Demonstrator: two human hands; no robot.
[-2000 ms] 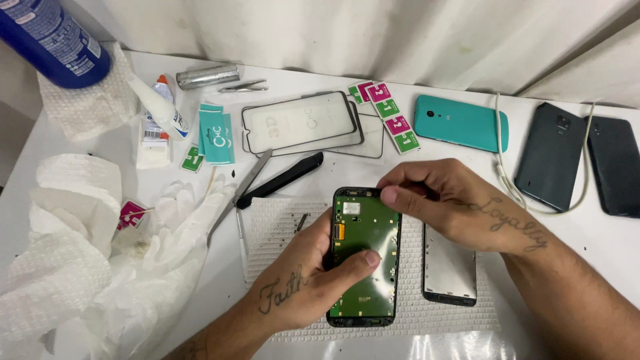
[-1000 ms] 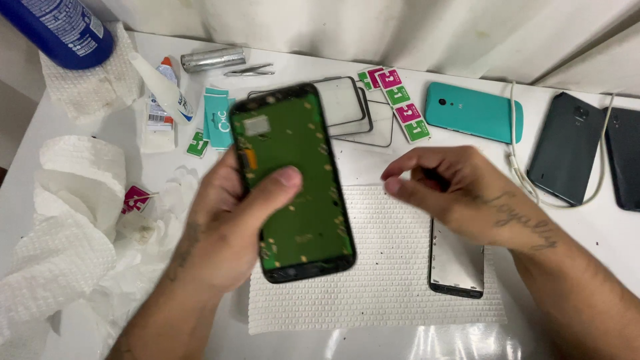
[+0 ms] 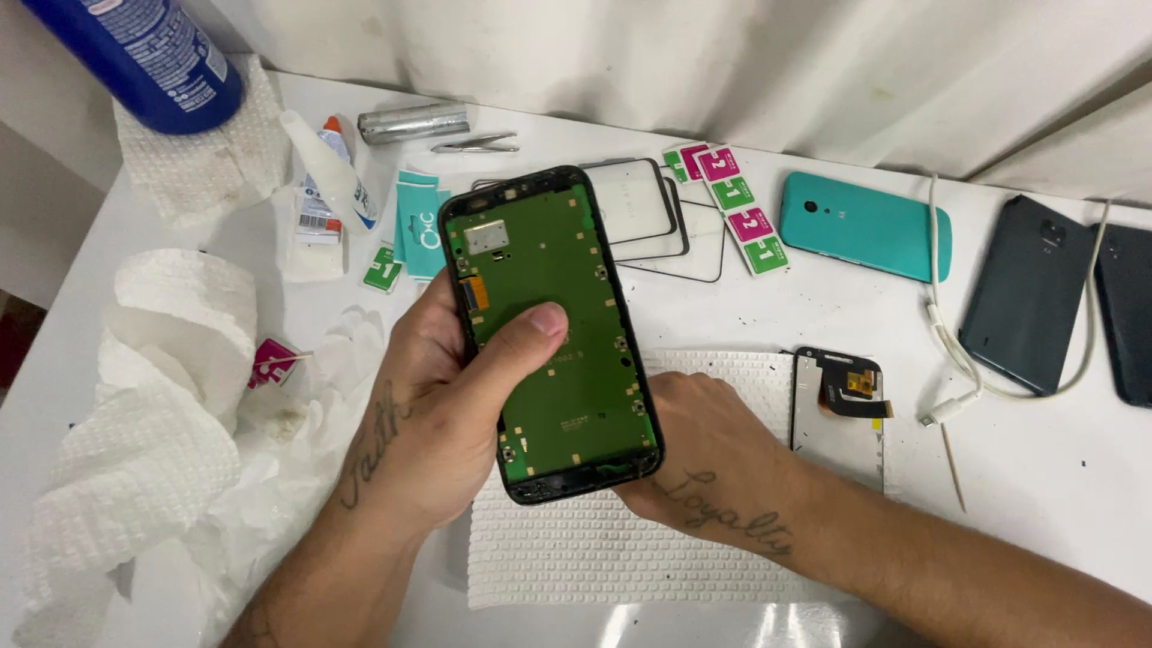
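Note:
My left hand [image 3: 450,405] grips an opened smartphone frame with its green circuit board [image 3: 567,270] facing up, the thumb lying across the board. My right hand [image 3: 711,441] reaches behind the lower right edge of the frame, and its fingers are hidden there. Beneath both hands lies a textured white paper towel [image 3: 549,558]. A phone display panel [image 3: 841,441] with a black and orange flex cable rests on the towel's right side, partly behind my right forearm.
Glass screen protectors [image 3: 634,193], wipe packets [image 3: 747,211], tweezers [image 3: 477,144] and a metal cylinder [image 3: 414,123] lie behind. At right are a teal phone [image 3: 855,220], dark phones [image 3: 1030,292] and a white cable [image 3: 954,346]. Crumpled paper [image 3: 153,405], glue containers [image 3: 328,175] and a blue bottle [image 3: 171,63] stand left.
My right hand was at the frame's top edge, then came away from it, and is now lower, behind the frame. My left hand has kept hold of the frame.

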